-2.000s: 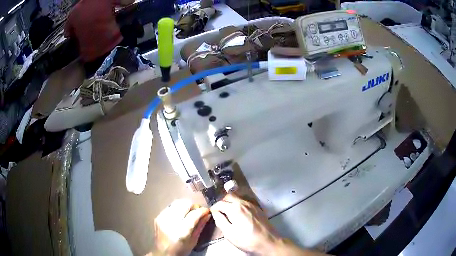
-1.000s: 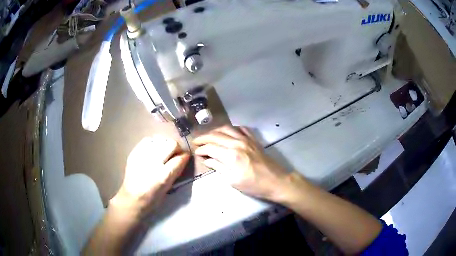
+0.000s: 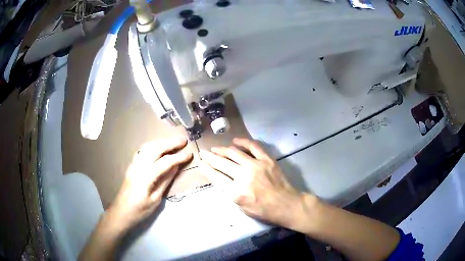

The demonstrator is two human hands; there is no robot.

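A brown cloth panel (image 3: 127, 122) lies on the machine bed, passing under the head of the white sewing machine (image 3: 275, 66). The dark presser foot (image 3: 194, 133) is just beyond my fingertips. My left hand (image 3: 153, 171) rests on the cloth left of the foot, fingers together and bent; whether it pinches the cloth is hidden. My right hand (image 3: 250, 178) lies flat with fingers apart, right of a dark seam line below the foot. A smaller brown piece with dark edge lines (image 3: 189, 182) shows between my hands. The needle tip cannot be made out.
A glowing white lamp (image 3: 99, 86) with a blue cable hangs left of the head. Pale knobs (image 3: 220, 125) sit on the head's front. A dark accessory tray (image 3: 427, 116) is at the bed's right end. Clear plastic wrap (image 3: 38, 168) runs along the left edge, and tied bundles lie behind.
The view has tilted down since the first frame. My right fingers have spread and moved slightly right of the foot, showing more of the small piece. My left fingertips have moved up beside the foot.
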